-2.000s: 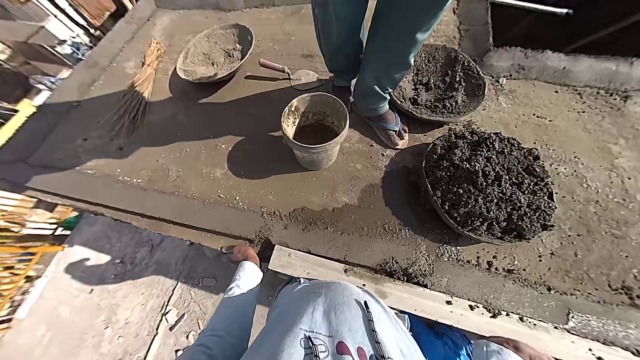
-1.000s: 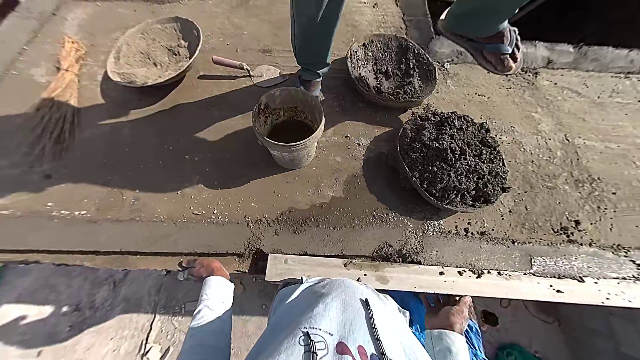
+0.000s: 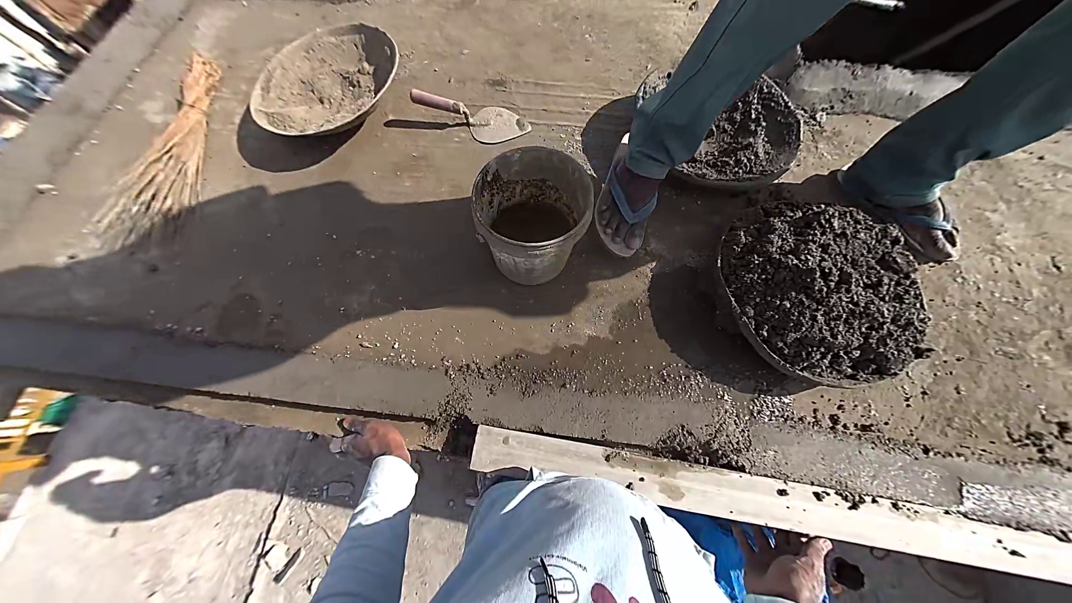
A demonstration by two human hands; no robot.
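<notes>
My left hand (image 3: 374, 441) rests at the edge of the slab beside the left end of a pale wooden board (image 3: 712, 494); its fingers are curled, and whether it holds something small is unclear. Below the board, at my right side, my right hand (image 3: 787, 565) is beside blue plastic or cloth (image 3: 708, 544), with its grip partly hidden. On the slab ahead stand a bucket of dark liquid (image 3: 532, 251), a pointing trowel (image 3: 494, 124) lying flat, and a pan heaped with dark wet mortar (image 3: 825, 293).
Another person's sandalled foot (image 3: 628, 205) stands beside the bucket, the other behind the heaped pan. A second mortar pan (image 3: 745, 142) lies behind their leg. A pan of dry powder (image 3: 322, 79) and a straw broom (image 3: 167, 159) are at left. Mortar crumbs lie along the slab edge (image 3: 703, 444).
The other person's feet have moved; one that was at the upper right a second ago is now down behind the heaped pan. My left hand stays at the slab edge.
</notes>
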